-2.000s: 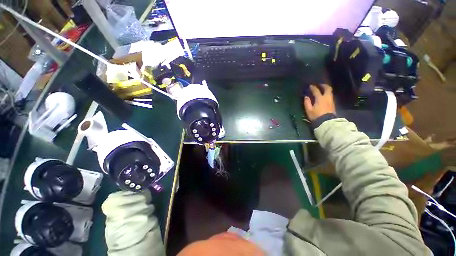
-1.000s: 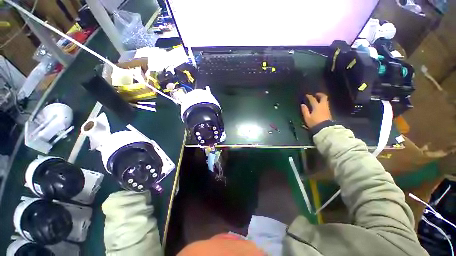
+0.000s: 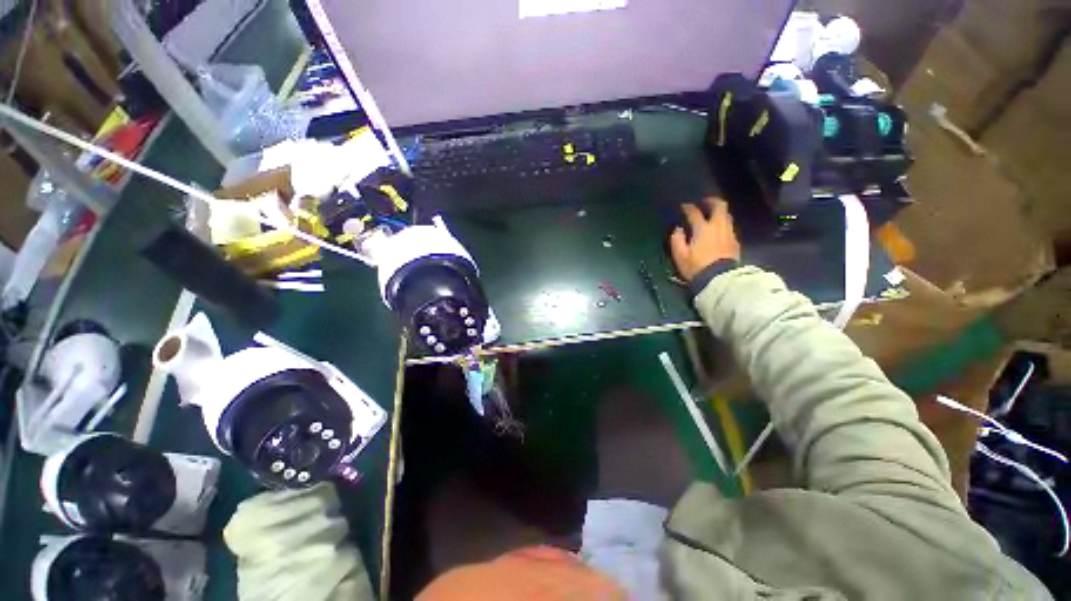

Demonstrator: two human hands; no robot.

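My right hand (image 3: 707, 238) lies over the dark computer mouse (image 3: 679, 238), right of the keyboard (image 3: 517, 162). My left sleeve ends beneath a PTZ dome camera (image 3: 285, 425) on the left table; my left hand is hidden behind that camera. A second dome camera (image 3: 435, 291) lies at the bench's front edge with thin coloured wires (image 3: 482, 387) hanging down. Both show rings of small round LEDs. The monitor (image 3: 552, 59) at the top shows a greyish-pink screen with a white patch at its upper edge.
More dome cameras (image 3: 112, 481) stand at far left. A yellow-edged carton (image 3: 264, 235) and dark block (image 3: 209, 276) are upper left. A bulky black device (image 3: 763, 147) stands right of the keyboard. A white strip (image 3: 854, 264) hangs over the right edge. White cables (image 3: 1016, 440) are lower right.
The monitor has gone from glaring white to greyish-pink. The view has shifted, so the bench things sit further left in the picture. My right hand stays at the mouse.
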